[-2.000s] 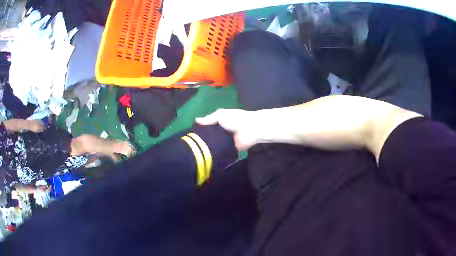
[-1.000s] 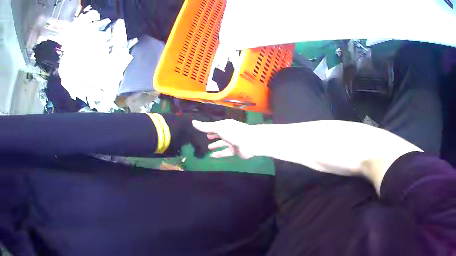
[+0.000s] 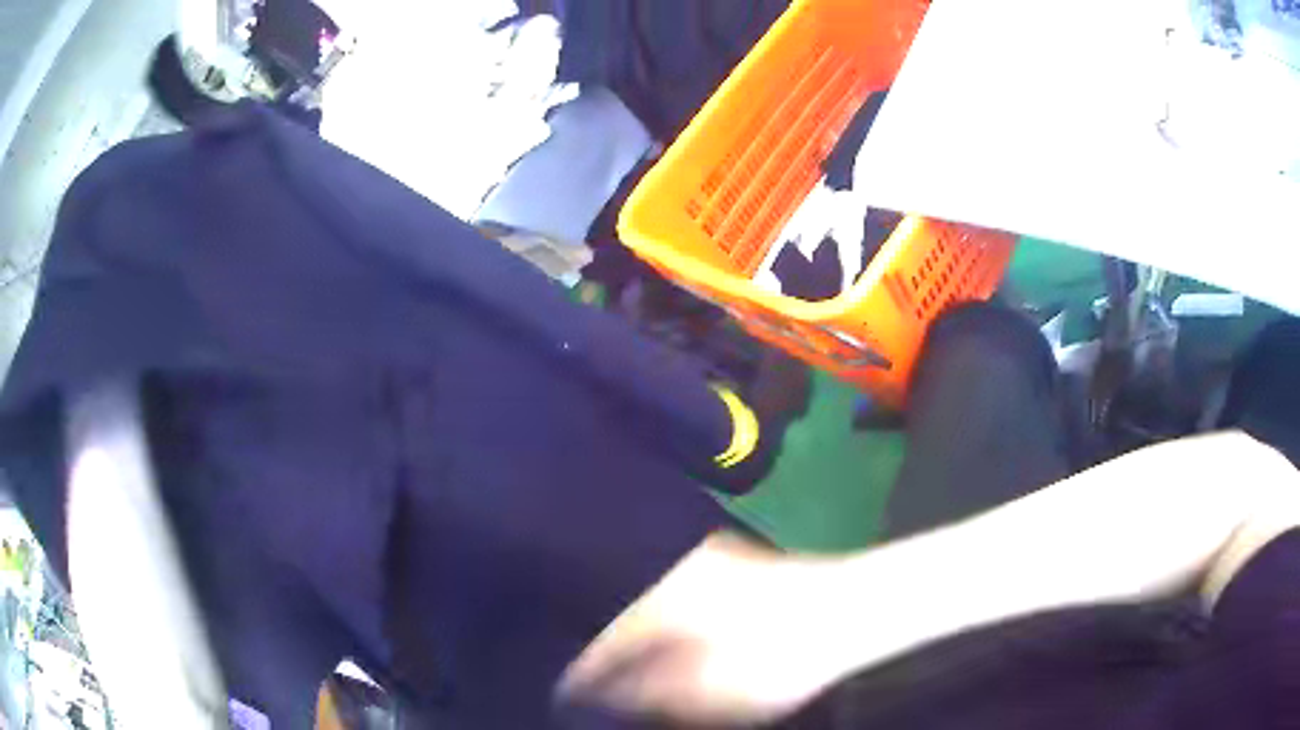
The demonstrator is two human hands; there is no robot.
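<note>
A large dark navy garment is spread and raised across the left and middle. Its sleeve, with yellow bands at the cuff, points right over the floor. My right hand comes in from the right, blurred, with its fingers closed on the garment's lower right part. A pale forearm at the left edge, apparently my left, runs up under the cloth. Its hand is hidden by the garment, so its grip cannot be seen.
An orange slotted basket with white and dark cloth in it stands beyond the sleeve. A white table is at upper right. White cloth pieces are heaped at upper left. Green floor shows beside my knee.
The garment has been lifted and spread at the left. My right hand has moved from near the cuff down onto the garment body. The pale forearm has appeared at left. The basket shows further right.
</note>
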